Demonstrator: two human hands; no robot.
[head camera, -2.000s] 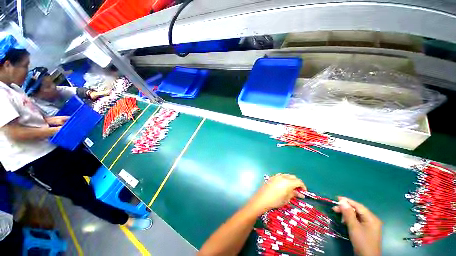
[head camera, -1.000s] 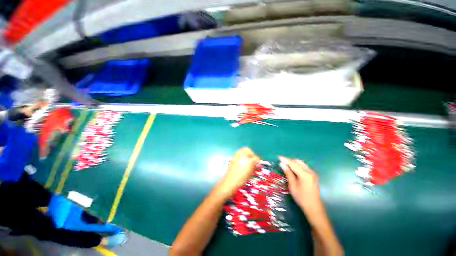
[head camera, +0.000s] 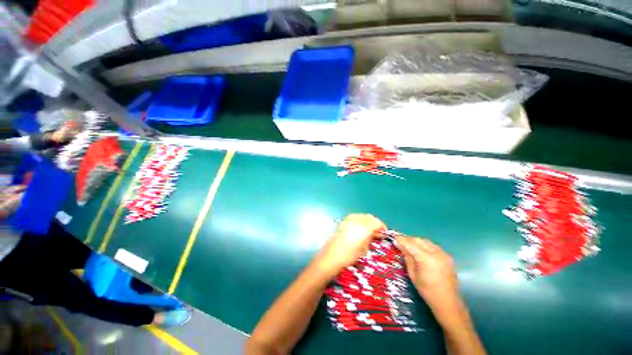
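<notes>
A fanned pile of red wire leads with white bands (head camera: 371, 291) lies on the green bench between my forearms. My left hand (head camera: 355, 239) is at the pile's top left edge, fingers curled together. My right hand (head camera: 426, 262) is at its top right edge. The fingertips of both hands nearly meet over a small piece of a lead, which shows only as a short, blurred bit between them. Which hand grips it is partly hidden.
A small red lead bunch (head camera: 371, 159) lies at the far edge, a larger pile (head camera: 554, 218) at right, a speckled pile (head camera: 156, 182) at left. Behind stands a white box (head camera: 416, 133) with a blue tray (head camera: 315, 83) and clear bag. A seated person is at left.
The view has turned, shifting the bench scene. Two seconds ago a red lead was stretched between my hands; one second ago they were apart. Now the fingertips have come together above the pile.
</notes>
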